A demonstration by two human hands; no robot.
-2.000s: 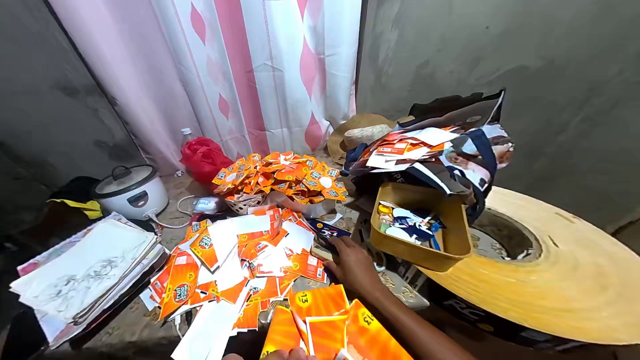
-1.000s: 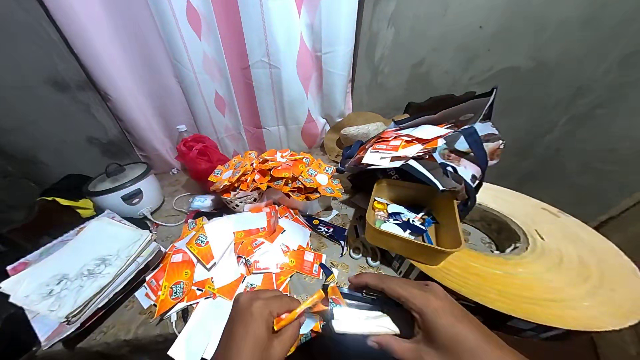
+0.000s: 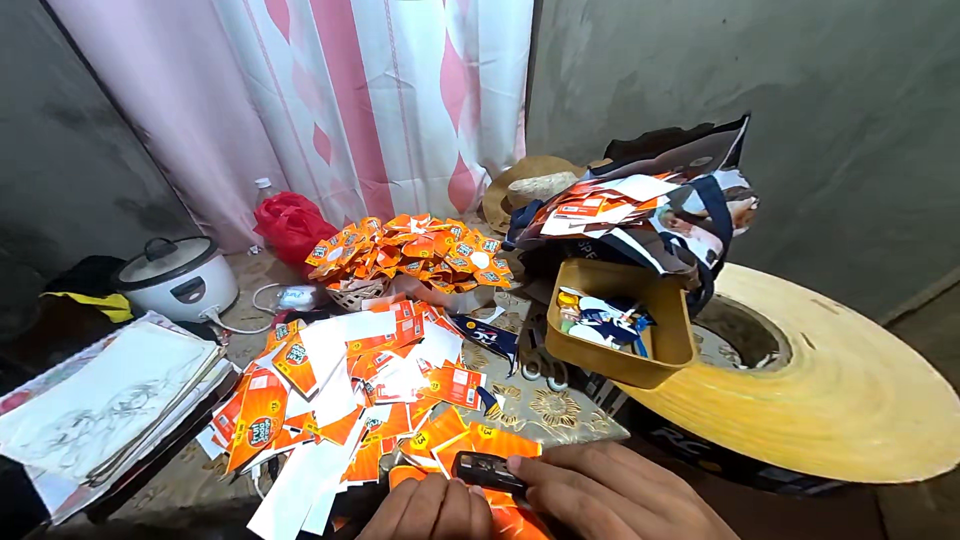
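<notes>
At the bottom edge, my left hand [image 3: 431,510] has its fingers curled on orange printed paper pieces [image 3: 442,442] joined in a flat shape. My right hand [image 3: 607,487] grips a small black object [image 3: 487,471], which looks like a stapler, lying over those pieces beside my left fingers. Ahead of my hands spreads a loose pile of orange and white cut packaging pieces [image 3: 322,375]. Behind it, folded orange paper shapes [image 3: 412,251] are heaped over a woven basket [image 3: 358,294]. The lower parts of both hands are cut off by the frame.
Scissors [image 3: 544,375] and a dark printed strip [image 3: 487,337] lie right of the pile. A brown plastic container [image 3: 619,360] holds scraps, beside a filled bag [image 3: 705,217] and a large paper roll [image 3: 840,390]. At left are drawing sheets [image 3: 112,390] and a rice cooker [image 3: 176,281].
My right hand has come back from beside the scissors to the bottom edge, now with the black object. The orange piece raised in my left hand a second ago is now lower, by the black object.
</notes>
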